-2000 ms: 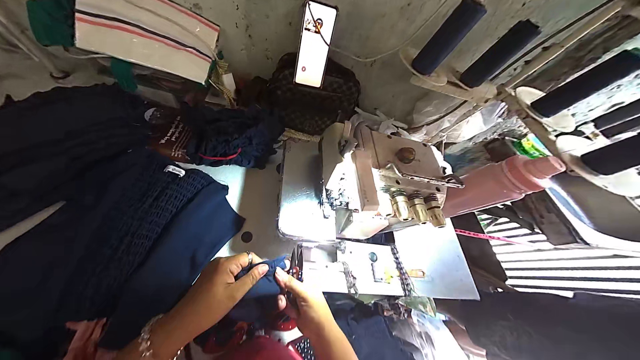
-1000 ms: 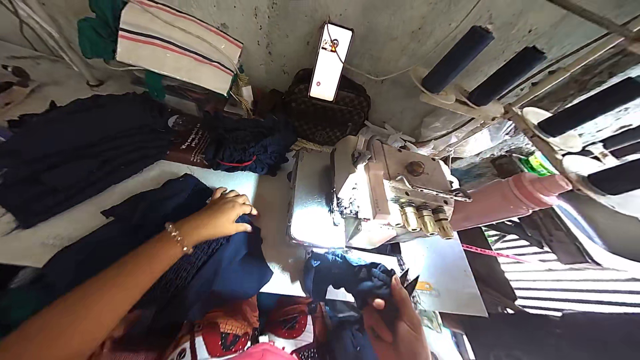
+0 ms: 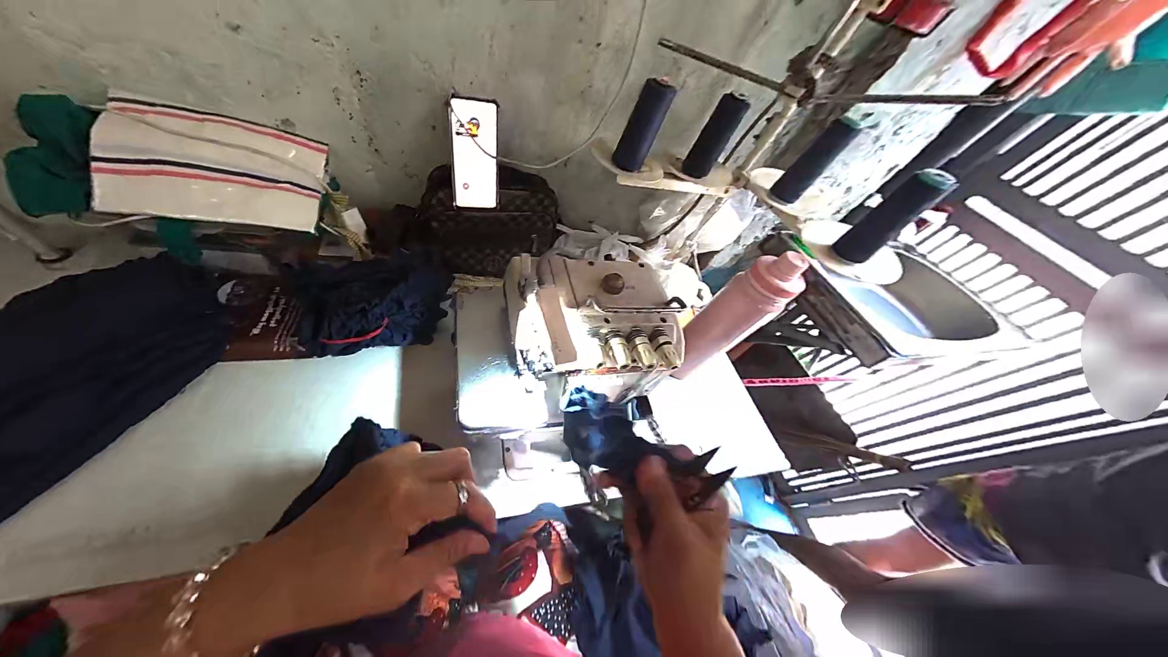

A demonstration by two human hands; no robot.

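My left hand (image 3: 401, 520), with a ring and a bracelet, grips a bunched piece of navy cloth (image 3: 360, 447) at the lower centre, left of the sewing machine. My right hand (image 3: 671, 511) is closed around dark thread snips (image 3: 710, 470) whose two pointed blades stick out to the right. Against the same hand lies a gathered navy cloth piece (image 3: 593, 433), just below the overlock sewing machine (image 3: 598, 319). More navy and printed cloth (image 3: 538, 557) lies below, between my two hands. How the right fingers hold the cloth is partly hidden.
A large navy garment (image 3: 91, 356) lies at the left, with ruffled navy cloth (image 3: 365, 301) behind. Dark thread cones (image 3: 643, 123) stand on a rack above a pink bottle (image 3: 744, 306). A lit phone (image 3: 474, 151) leans on a checkered bag (image 3: 525, 214). Another person's arm (image 3: 894, 552) is at the right.
My left hand, which lay on the navy cloth on the table, now grips cloth nearer the front edge, and that cloth has come off the table's middle. The view has turned to the right.
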